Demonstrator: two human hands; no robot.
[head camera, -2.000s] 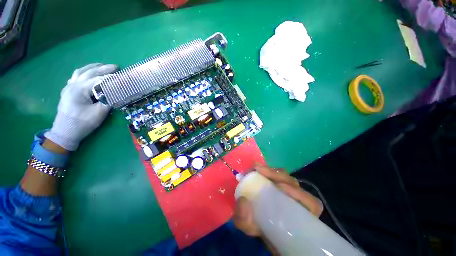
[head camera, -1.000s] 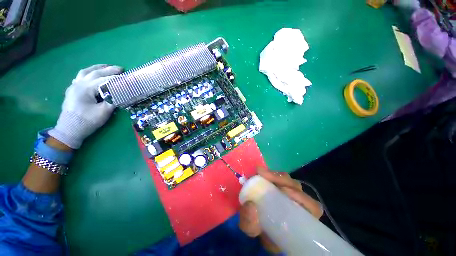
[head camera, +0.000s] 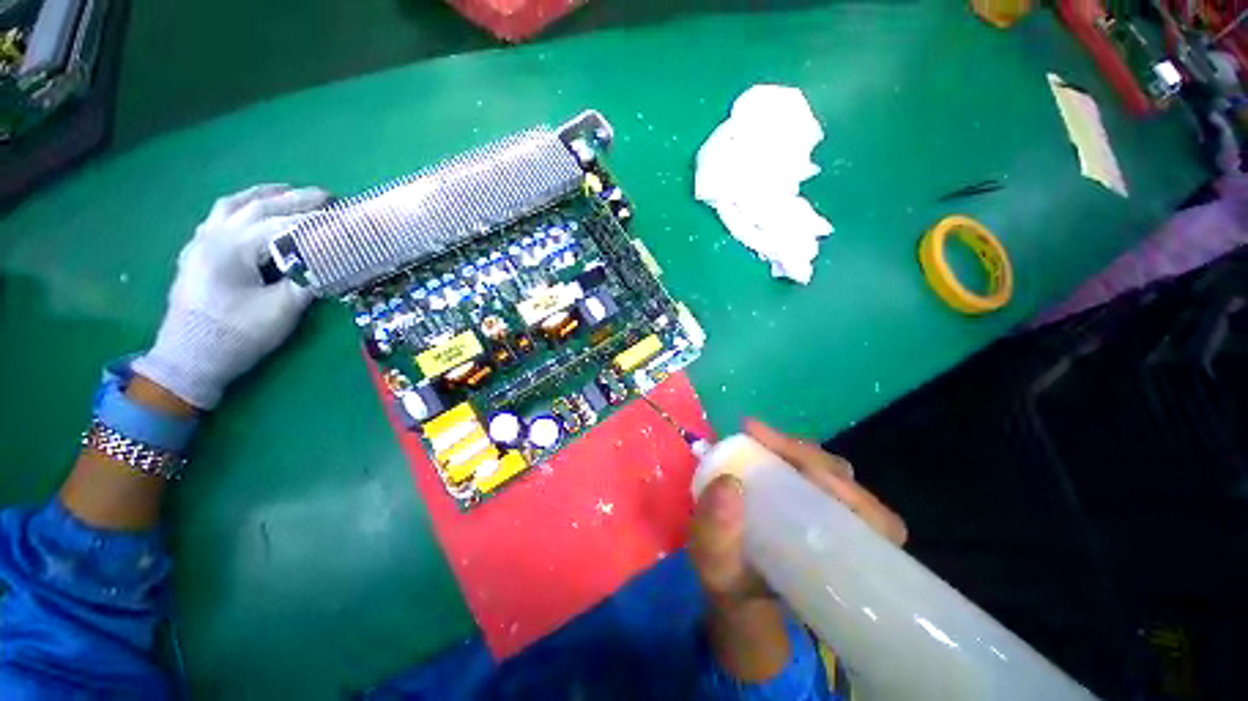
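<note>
A green circuit board (head camera: 507, 329) lies partly over a red foam pad (head camera: 589, 520), with a silver ribbed heatsink (head camera: 438, 206) along its far edge. My left hand (head camera: 233, 295), in a white knit glove, holds the heatsink's left end; its fingertips are partly hidden behind it. My bare right hand (head camera: 753, 527) grips a large translucent white glue syringe (head camera: 876, 575). Its thin needle (head camera: 671, 422) points at the board's near edge, by the parts right of the round capacitors (head camera: 543, 431). I cannot tell whether the tip touches.
A crumpled white tissue (head camera: 767, 178) lies right of the board. A yellow tape roll (head camera: 966, 264), thin dark pieces (head camera: 972, 189) and a pale strip (head camera: 1088, 134) lie farther right. Red foam (head camera: 517, 11) is at the top edge. Another person's purple sleeve (head camera: 1163, 253) is at the right.
My right hand and the syringe have moved right along the board's near edge. My left hand stays on the heatsink. The other person's sleeve at the upper right has shifted, showing a red item.
</note>
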